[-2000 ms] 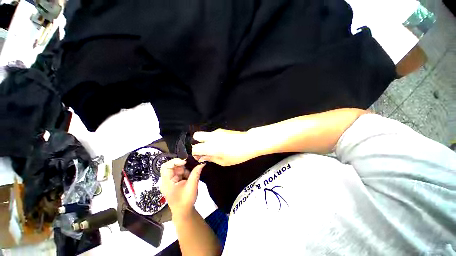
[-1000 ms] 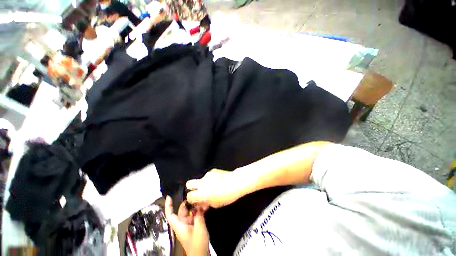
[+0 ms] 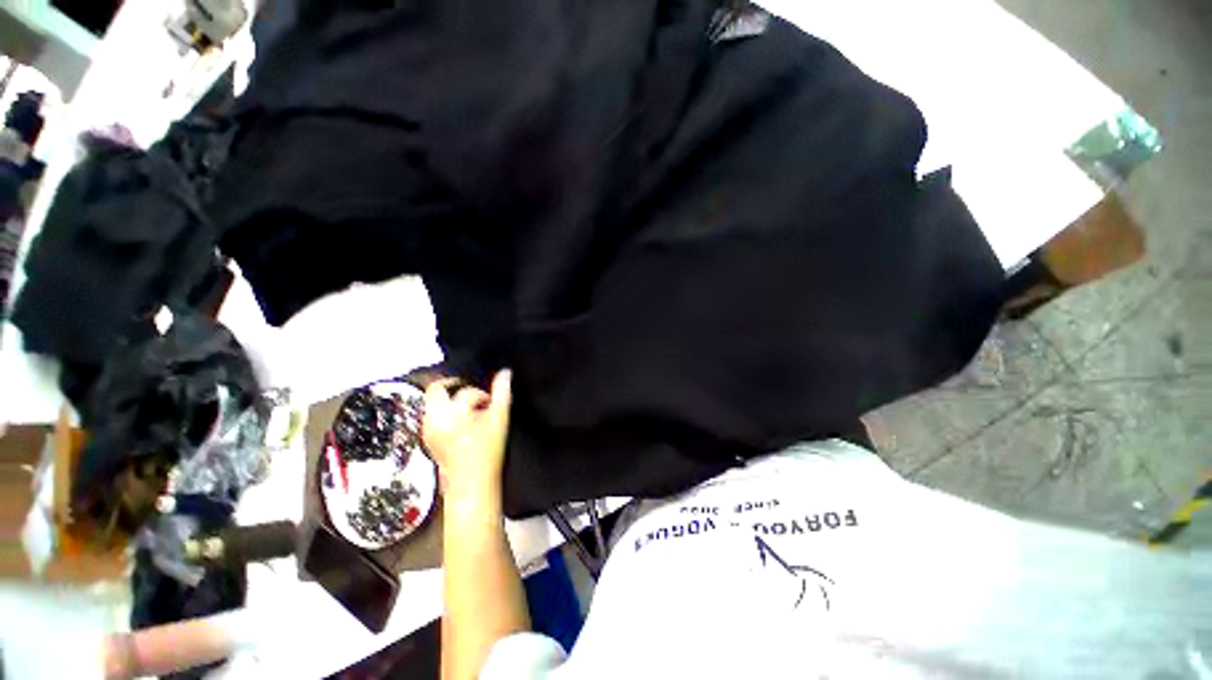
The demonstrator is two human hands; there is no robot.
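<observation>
A large black garment is spread over the table and drapes towards the wearer's front. My left hand is between the garment's edge and a round white plate, with its fingers curled and thumb raised. Something dark shows by the fingertips, but whether they hold it cannot be told. The plate bears a heap of larger black pieces and a heap of finer speckled pieces. A red stick lies at its left side. My right hand does not show.
A brown-grey mat is under the plate. A black phone and a dark olive cylinder lie nearby. Black and clear plastic bags and a cardboard box are left. Another person's blurred forearm shows at lower left.
My right hand and forearm have gone out of sight. My left hand has parted from it and is beside the plate. The garment now covers where the right arm was. Another person's forearm has appeared.
</observation>
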